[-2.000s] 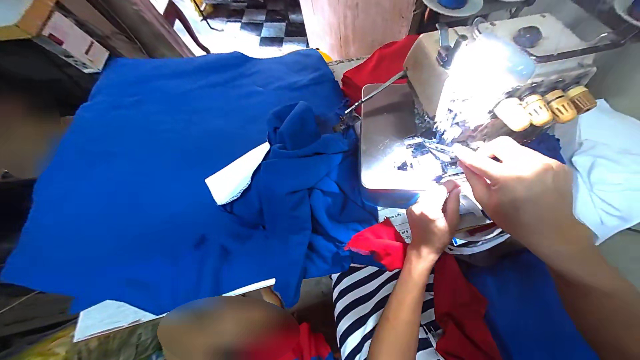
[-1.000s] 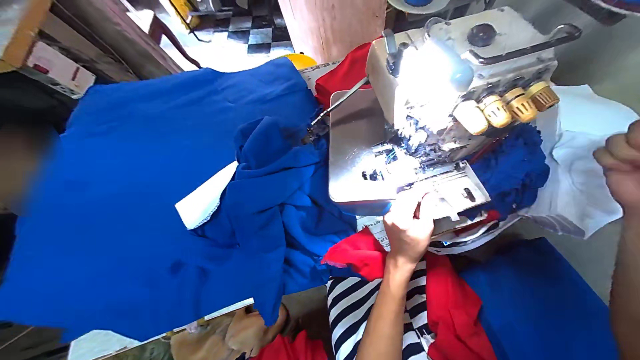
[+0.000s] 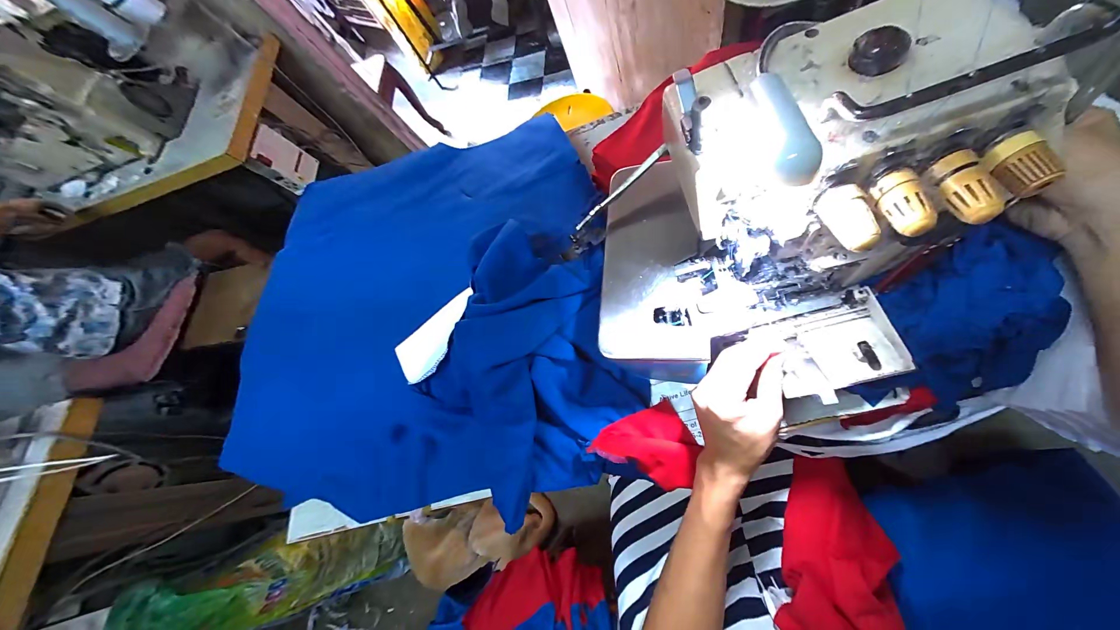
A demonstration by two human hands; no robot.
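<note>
An overlock sewing machine (image 3: pixel 875 131) with yellow tension dials (image 3: pixel 901 201) stands at the upper right, its lamp glaring over the needle area. My left hand (image 3: pixel 739 402) is closed on a piece of red fabric (image 3: pixel 652 442) at the front cover (image 3: pixel 853 346) of the machine, which is swung out. My right hand (image 3: pixel 1067 210) is at the right edge behind the dials; its fingers are partly hidden by the machine. A large blue fabric (image 3: pixel 411 289) lies left of the machine, bunched near the metal plate (image 3: pixel 643 262). More blue fabric (image 3: pixel 971 306) is heaped right of the machine.
Red fabric (image 3: pixel 836 560) and striped cloth (image 3: pixel 647 534) lie over my lap, with blue cloth (image 3: pixel 1006 542) beside them. Another worktable (image 3: pixel 245 114) stands at the upper left. A person's arm (image 3: pixel 140 332) shows at the left. Colourful plastic bags (image 3: pixel 262 577) lie below.
Both hands were together at the needle area; my right hand has since moved away to the right, then to behind the dials. The front cover now shows swung out under my left hand.
</note>
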